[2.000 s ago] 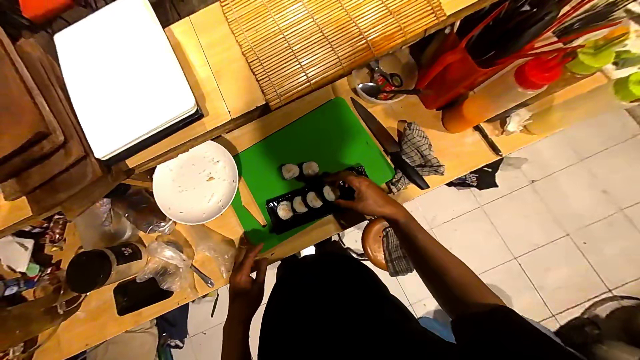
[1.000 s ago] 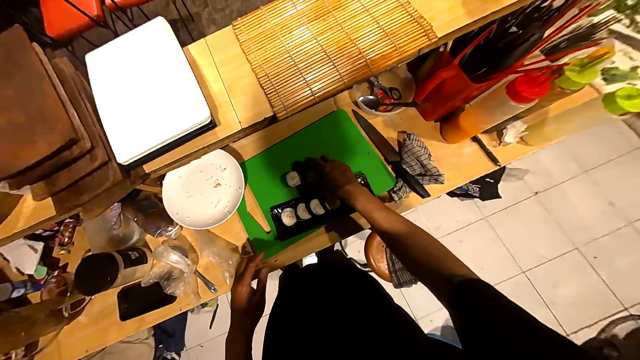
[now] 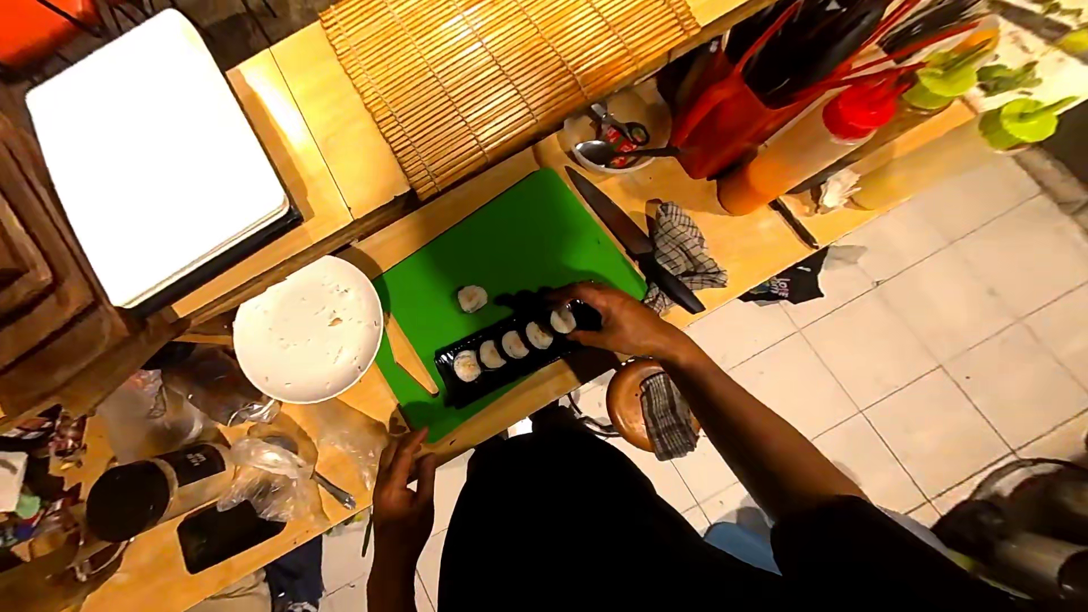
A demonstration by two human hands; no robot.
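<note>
My right hand (image 3: 616, 321) has its fingers around a sushi roll piece (image 3: 563, 320) at the right end of a black rectangular tray (image 3: 484, 384). Several more pieces stand in a row along that tray, such as the one at its left end (image 3: 467, 365). A single sushi piece (image 3: 473, 297) sits apart on the green cutting board (image 3: 518, 229), just above the tray. My left hand (image 3: 406, 480) is at the table's front edge, near the board's lower left corner, fingers apart and holding nothing. A wooden spatula-like piece (image 3: 411, 355) lies on the board's left side.
A large kitchen knife (image 3: 625, 229) lies right of the board beside a checked cloth (image 3: 680, 246). Left of the board stands a white plate (image 3: 308, 330). Behind are a bamboo mat (image 3: 510, 76) and a bowl (image 3: 616, 136) with a spoon; a sauce bottle (image 3: 799, 153) is farther right.
Two pieces lay apart on the board at first; one remains there now. My right hand went from the tray to the board's loose pieces, then back to the tray's right end.
</note>
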